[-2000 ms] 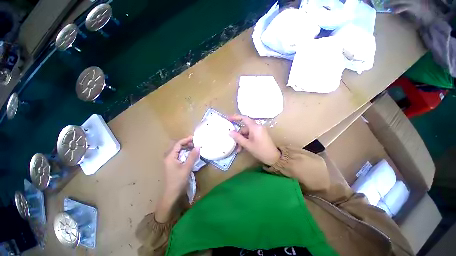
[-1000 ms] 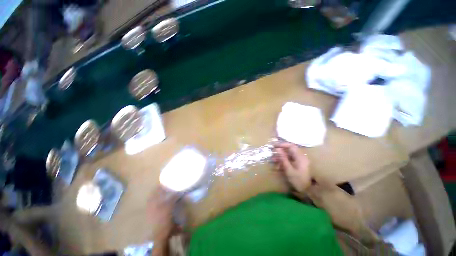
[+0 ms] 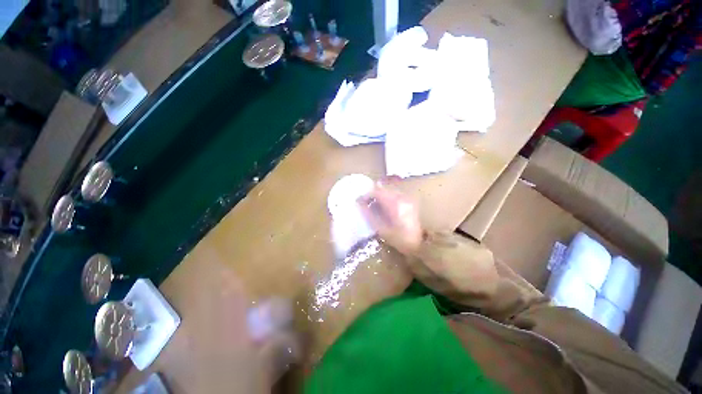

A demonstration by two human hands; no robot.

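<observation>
My right hand point(image 3: 396, 217), slightly blurred, has its fingers at the right side of a white round piece point(image 3: 352, 194) over the bench; the piece's lower part is smeared by motion. My left hand point(image 3: 231, 338) is strongly blurred at the lower left, beside a pale, unclear thing point(image 3: 269, 318); its grip cannot be made out. Small shiny scraps point(image 3: 346, 278) lie on the bench between the hands.
White wrapping point(image 3: 423, 131) lies heaped at the bench's far end. The green conveyor point(image 3: 208, 131) runs along the left with gold discs point(image 3: 98, 278) and white pegged plates point(image 3: 152, 323). An open carton point(image 3: 589, 173) with white bundles point(image 3: 585, 262) stands at right, near a red stool point(image 3: 593, 127).
The view has swung. My right hand has moved from the shiny scraps onto the white round piece. My left hand has moved down and left; the white disc near it no longer shows clearly.
</observation>
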